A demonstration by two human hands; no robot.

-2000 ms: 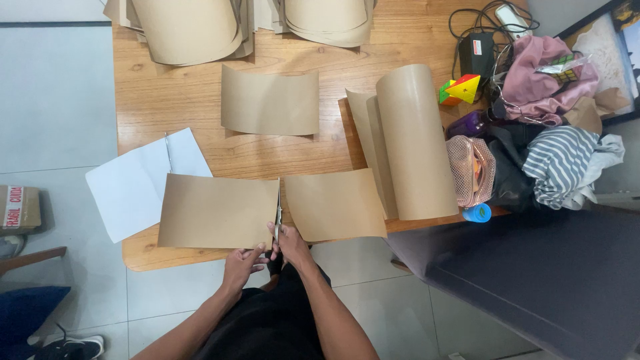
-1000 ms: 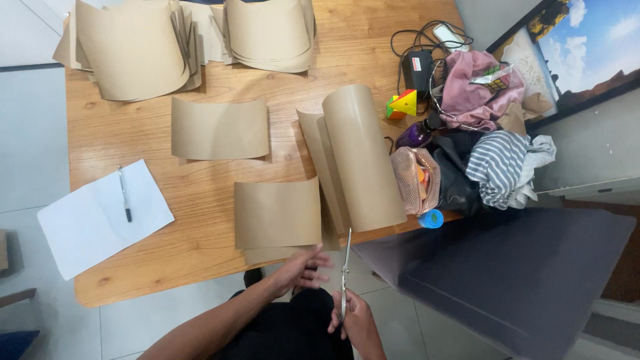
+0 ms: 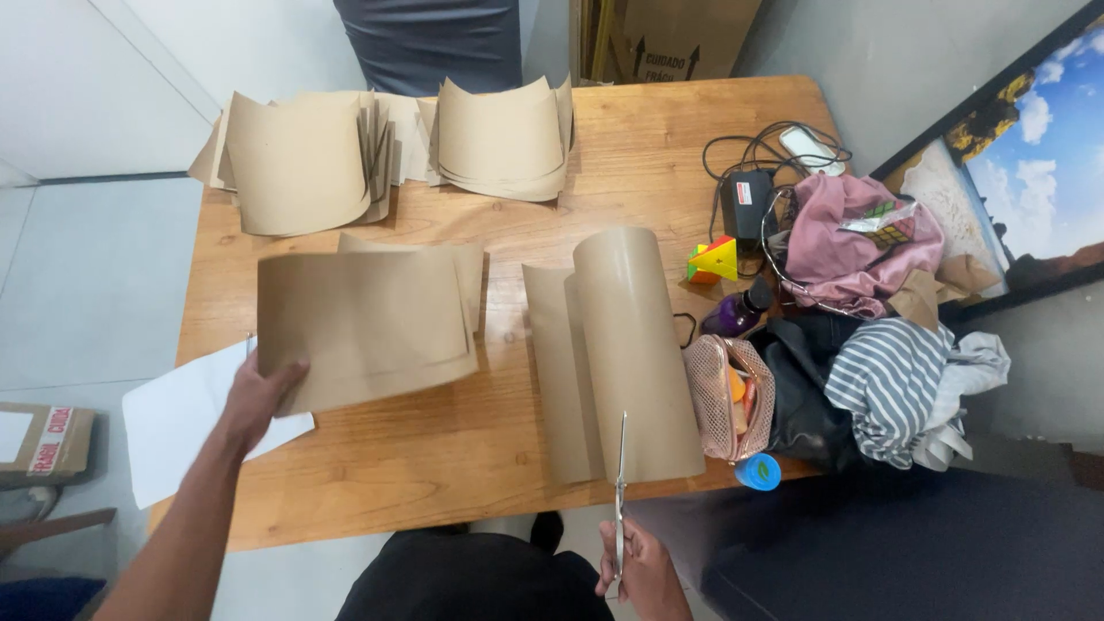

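My left hand (image 3: 263,392) grips the lower left corner of some rectangular sheets of brown kraft paper (image 3: 371,319), held over another brown sheet (image 3: 470,276) on the wooden table. Near the table's front edge, my right hand (image 3: 638,561) holds metal scissors (image 3: 621,492) with the blades pointing away from me. Just beyond the scissors lies a large roll of brown paper (image 3: 638,345) with a loose flap on its left side. Partly under my left forearm is a white paper sheet (image 3: 164,423), a pen barely showing at its upper edge.
Curled brown sheets stand in a left stack (image 3: 297,164) and a right stack (image 3: 498,134) at the table's far side. On the right are a colourful puzzle (image 3: 714,260), a purple bottle (image 3: 733,312), a mesh pouch (image 3: 711,397), a blue lid (image 3: 759,472), a black adapter (image 3: 749,203) and cloths.
My left hand has taken hold of the sheets that lay near the front edge and moved them away from me and left. My right hand still holds the scissors.
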